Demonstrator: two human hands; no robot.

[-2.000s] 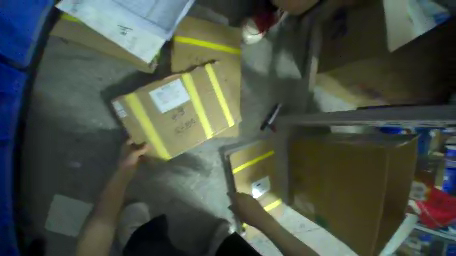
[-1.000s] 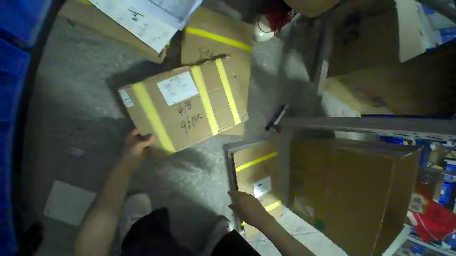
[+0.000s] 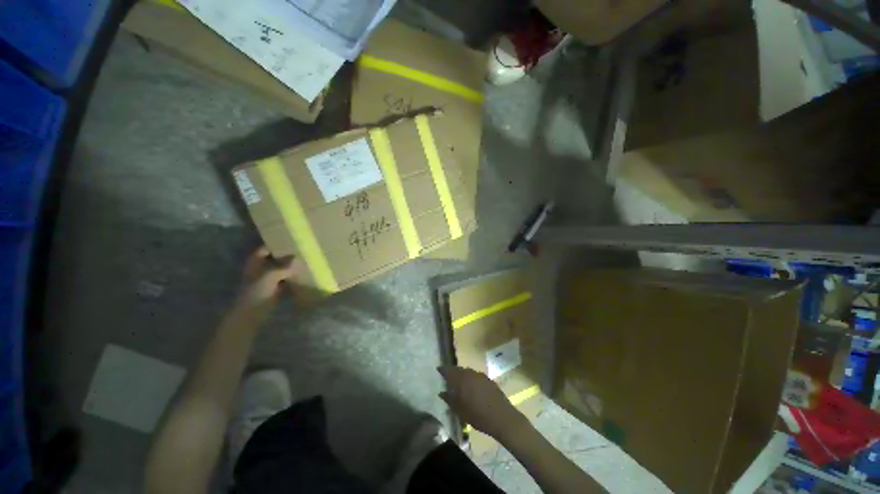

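Note:
A flat brown taped carton [image 3: 391, 198] with three yellow tape bands, a white shipping label [image 3: 344, 170] and black handwriting is held tilted above the floor. My left hand [image 3: 268, 280] grips its lower left corner. My right hand [image 3: 473, 396] is at the left edge of a second taped carton [image 3: 494, 299], which stands against a large brown box. The fingers of my right hand are curled at that edge and partly hidden. Another taped carton [image 3: 410, 82] lies partly under the held one.
White paper lists [image 3: 275, 53] lie over a further carton [image 3: 207, 58] at the top left. Blue plastic bins [image 3: 24, 135] line the left edge. A dark stick-like thing [image 3: 530, 228] lies by the shelf post [image 3: 714, 241]. A large box [image 3: 675, 357] stands at right. A red-and-white shoe [image 3: 509, 58] shows at top.
Compared with two seconds ago, the held carton and both hands appear slightly shifted as the view moved. The grips look the same.

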